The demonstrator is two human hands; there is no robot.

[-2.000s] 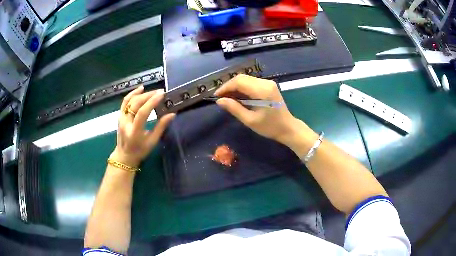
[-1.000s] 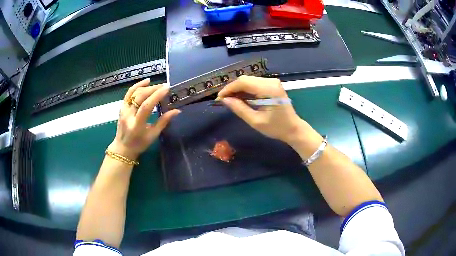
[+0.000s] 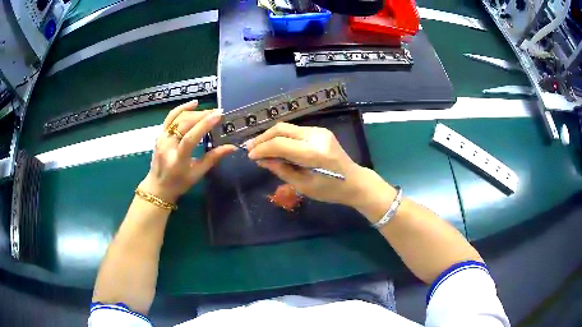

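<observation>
A dark carrier strip [image 3: 281, 112] with a row of round seats lies tilted across the back edge of the black tray [image 3: 230, 217]. My left hand [image 3: 182, 150] holds the strip's left end between thumb and fingers. My right hand [image 3: 306, 163] grips a thin pen-like tool, perhaps tweezers [image 3: 328, 173], with its tip close to my left thumb, below the strip's left part. Whether the tip touches anything is too small to tell. A loose pile of copper-coloured parts [image 3: 285, 197] lies on the tray, below my right hand.
Behind are a dark base plate [image 3: 255, 86] with another carrier strip [image 3: 354, 57], a blue bin [image 3: 300, 24] and a red bin [image 3: 389, 19]. Two strips [image 3: 156, 95] lie end to end at left, stacked strips [image 3: 25, 204] at far left, and a white power strip [image 3: 475, 158] at right.
My right hand with the tool has moved left and toward me, from the strip's middle to near my left thumb. My left hand still holds the strip's end. The view has shifted slightly.
</observation>
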